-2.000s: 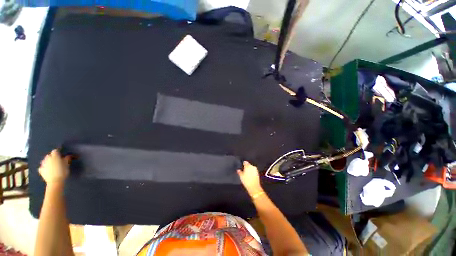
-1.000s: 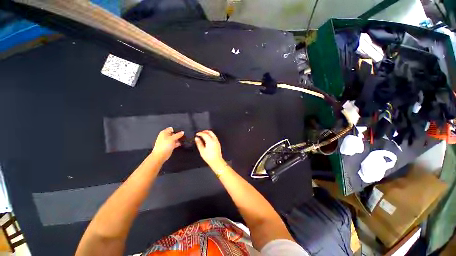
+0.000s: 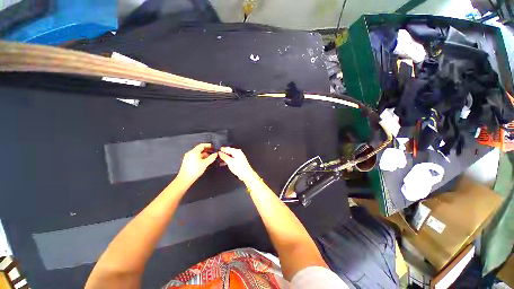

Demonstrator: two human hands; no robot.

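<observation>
A short dark fabric strip (image 3: 146, 160) lies flat on the black table cover. A longer dark strip (image 3: 90, 240) lies nearer me and passes under my forearms. My left hand (image 3: 197, 161) and my right hand (image 3: 234, 161) meet over the right end of the short strip. The fingertips of both hands pinch a small dark piece between them; its exact shape is hidden by the fingers. The steam iron (image 3: 310, 178) rests on the table to the right of my right hand, its pointed side towards me.
The iron's hose and pale cord bundle (image 3: 169, 76) cross the upper left, partly covering a white block (image 3: 124, 80). A green-framed side table (image 3: 366, 121) holds dark scraps and white tape rolls (image 3: 421, 180). A carton (image 3: 459, 226) and dark garment bundle (image 3: 363, 248) are lower right.
My hands have moved from the ends of the long strip to together over the short strip's right end. The view has shifted, and the cord bundle now crosses the upper left.
</observation>
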